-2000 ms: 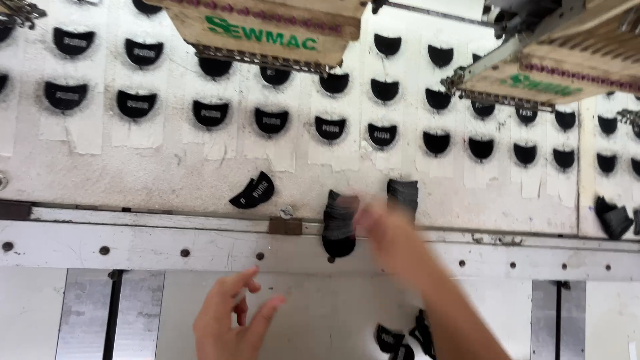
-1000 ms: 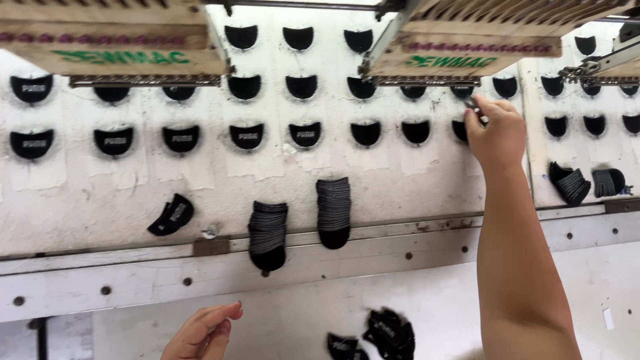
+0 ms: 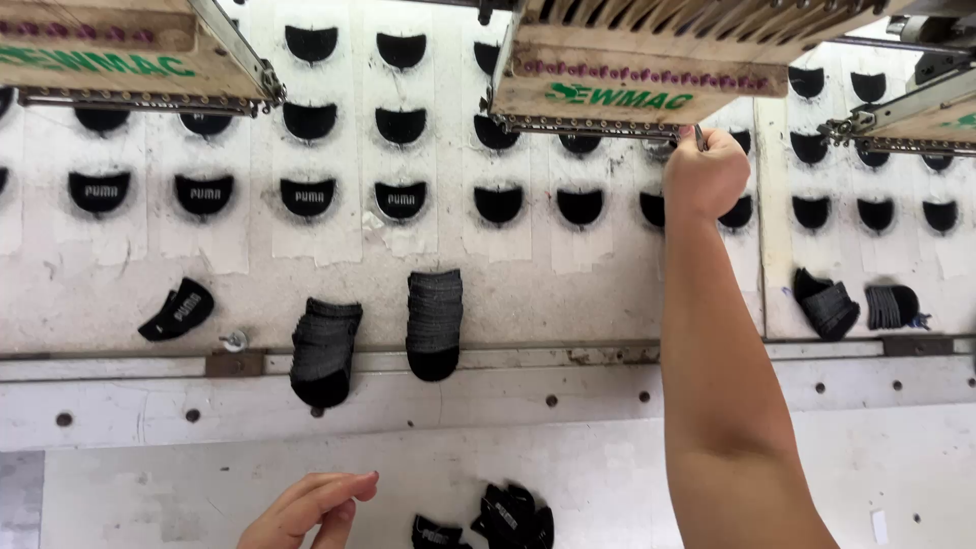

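Note:
My right hand (image 3: 707, 171) is closed around a small metal tool (image 3: 700, 139), its kind unclear, just under the front edge of a Sewmac embroidery head (image 3: 637, 91). Half-round black fabric patches lie in rows on the white backing, one of them (image 3: 579, 206) left of my wrist. My left hand (image 3: 313, 509) hovers low in the view with fingers apart, holding nothing. Above it, two overlapping stacks of black patches (image 3: 324, 354) (image 3: 435, 324) rest across the frame's front rail. Patches lettered Puma (image 3: 507, 518) lie in a loose pile right of my left hand.
More embroidery heads (image 3: 137, 65) (image 3: 915, 114) overhang the rows at both sides. A metal rail (image 3: 488, 400) crosses the front. A wing screw (image 3: 234, 340) stands by a rusty clamp plate (image 3: 235, 363). Other patches (image 3: 179, 309) (image 3: 826, 305) lie behind the rail.
My right hand has gone from the stacks at the rail to the patch rows under a machine head. My left hand stays low in front. The view has shifted to the right.

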